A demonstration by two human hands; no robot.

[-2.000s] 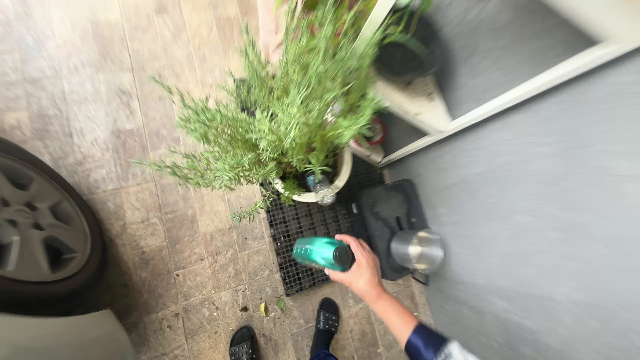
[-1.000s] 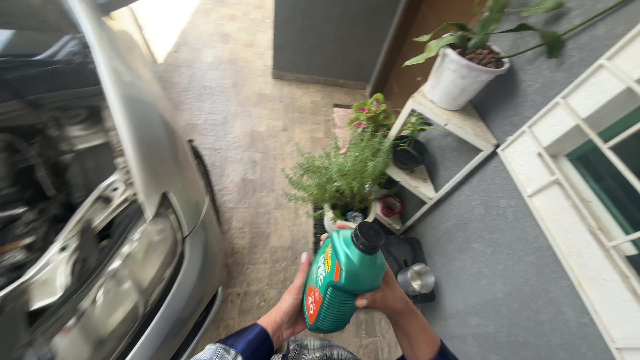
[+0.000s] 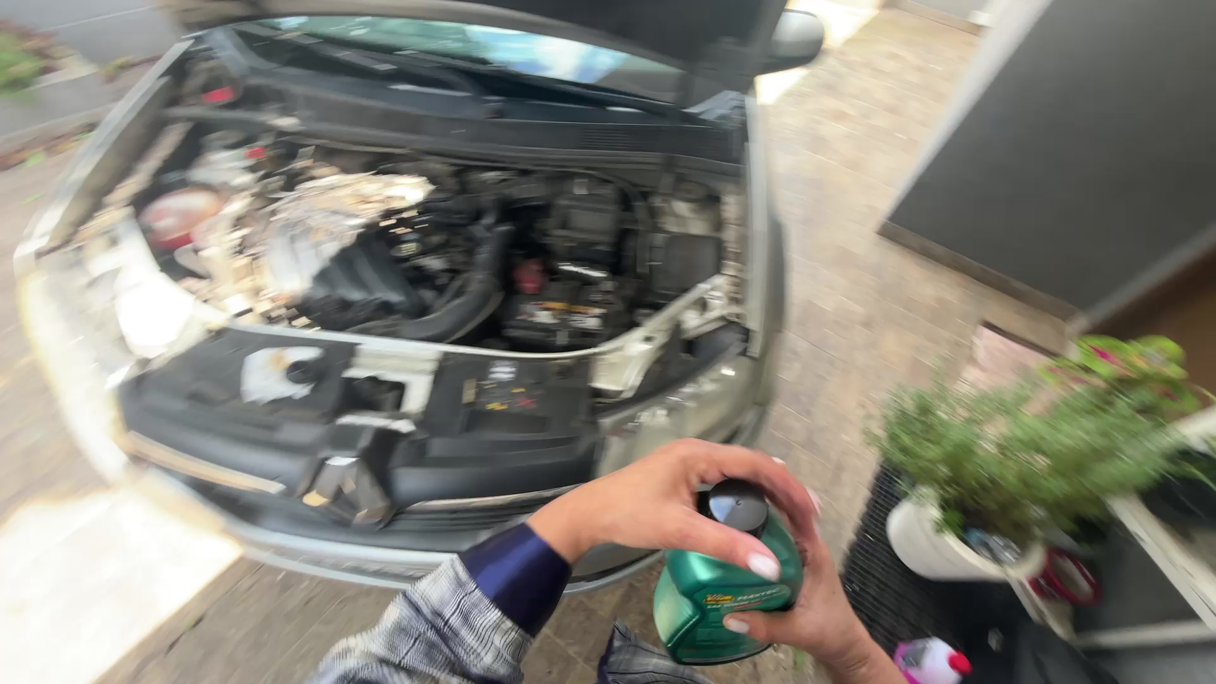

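A green plastic motor oil bottle (image 3: 722, 608) with a black screw cap (image 3: 738, 503) stands roughly upright between my two hands, low in the head view. My left hand (image 3: 679, 499) reaches over its top, with thumb and fingers around the cap. Against the bottle's right side my right hand (image 3: 798, 589) holds the body, its thumb across the front. Beyond them is a car's open engine bay (image 3: 446, 247), with a black corrugated intake hose (image 3: 475, 285) and a battery (image 3: 560, 318). The picture is partly blurred.
The car's front bumper (image 3: 380, 570) is close on the left, under a raised hood (image 3: 608, 24). To the right are a white pot (image 3: 926, 541) with a bushy green plant (image 3: 1016, 456), a black mat (image 3: 869, 560), a small bottle with a red cap (image 3: 931, 660) and a grey wall (image 3: 1073, 152).
The view has swung from the plants to the engine bay. The bottle was in one hand, then in both. My left hand has moved from the bottle's side up to its cap.
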